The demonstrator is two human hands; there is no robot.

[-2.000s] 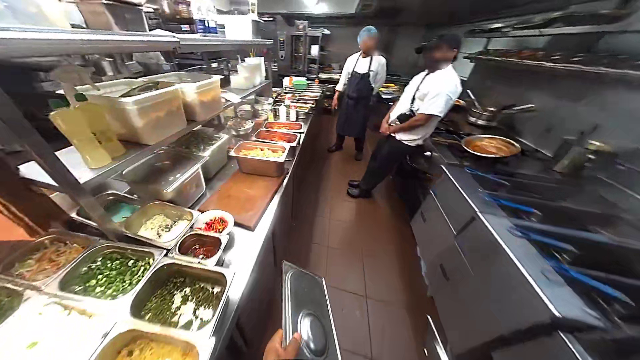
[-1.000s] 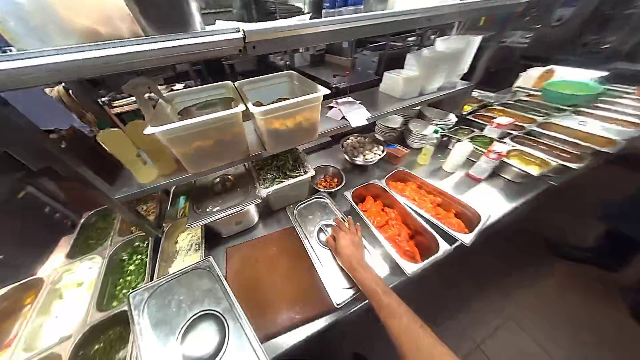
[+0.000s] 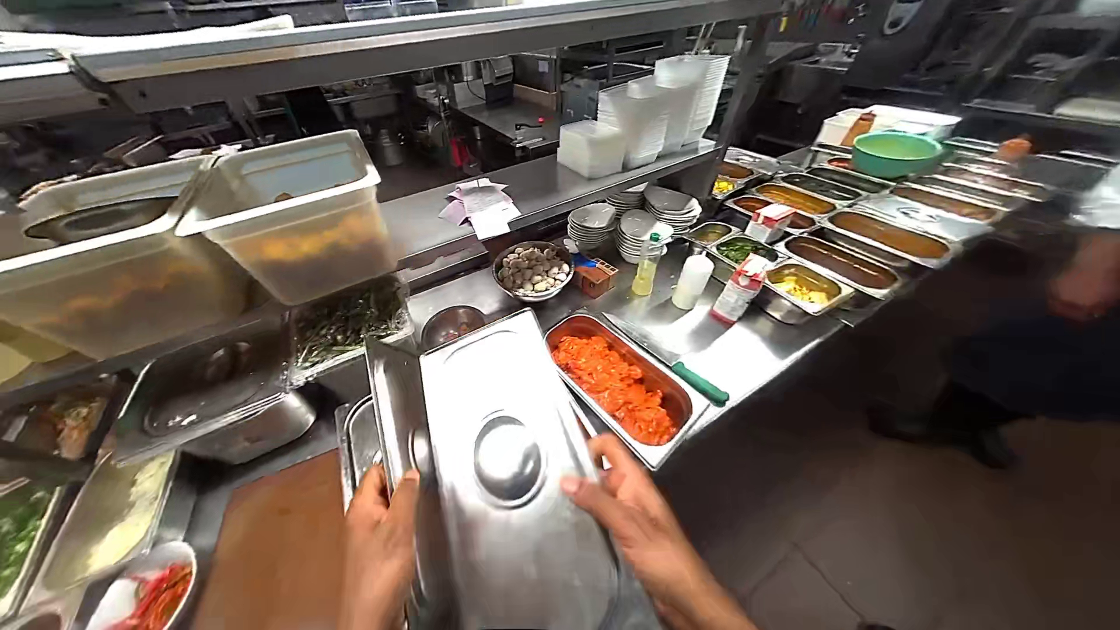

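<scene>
My left hand [image 3: 381, 542] grips the edge of a tilted steel pan lid [image 3: 402, 437] at the lower middle of the head view. With thumb and fingers my right hand [image 3: 643, 521] holds the right edge of a second steel lid [image 3: 512, 455], which has a round recess at its middle. The two lids stand side by side over the counter, and another metal rim shows behind the left one. Just right of them a steel pan of orange-red marinated food [image 3: 621, 389] lies uncovered, with a green-handled knife [image 3: 700, 383] at its right side.
A brown cutting board [image 3: 271, 542] lies at lower left, beside food pans and a bowl of sliced red chillies [image 3: 144, 591]. Beyond are a bowl of mushrooms [image 3: 533, 269], squeeze bottles [image 3: 693, 280] and stacked bowls. Plastic tubs [image 3: 293, 223] line the shelf. A person [image 3: 1050, 350] stands at right.
One second ago a hand touched a lid lying on the counter; now both hands hold lids up. Of two pans of orange-red food seen then, one shows now. The view has turned.
</scene>
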